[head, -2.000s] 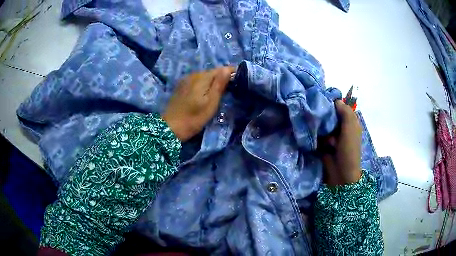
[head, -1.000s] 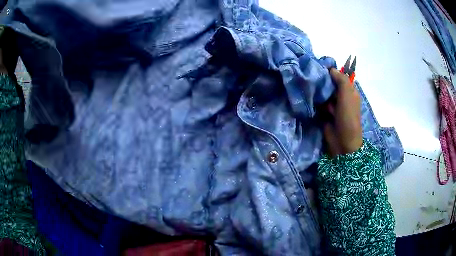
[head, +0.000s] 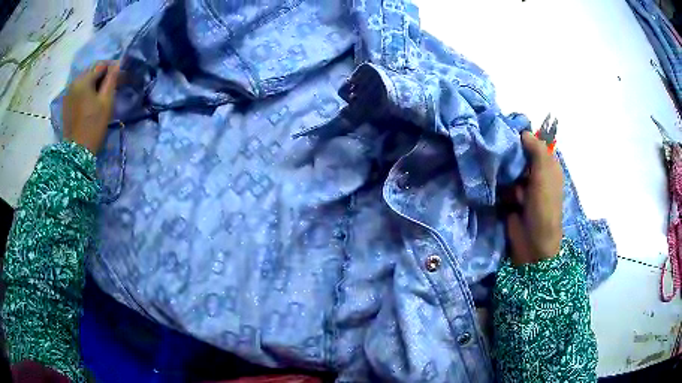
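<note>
A blue denim jacket [head: 224, 202] with a paler pattern lies spread in front of me, its inner side showing. My left hand [head: 91, 105] is at the jacket's far left part, fingers closed on the cloth. My right hand [head: 538, 194] grips bunched denim at the right. Thread snips [head: 548, 133] with orange-red grips stick out beyond the right fingers, blades pointing up; the palm side is hidden. A button placket [head: 446, 299] with metal buttons runs down near the right forearm. A cuff-like band [head: 407, 97] stands folded open near the centre.
The white table [head: 538, 60] shows at the right, with a pink-red checked item with cords [head: 675, 217] at its edge. Other denim [head: 656, 37] lies at the far right. Yellow-green strips [head: 34, 60] lie at the far left. Something dark blue [head: 142, 340] shows below the jacket.
My left hand has moved from the middle to the far left, and the jacket's front has been turned back, exposing the inside. My right hand keeps its hold, with the snips still there.
</note>
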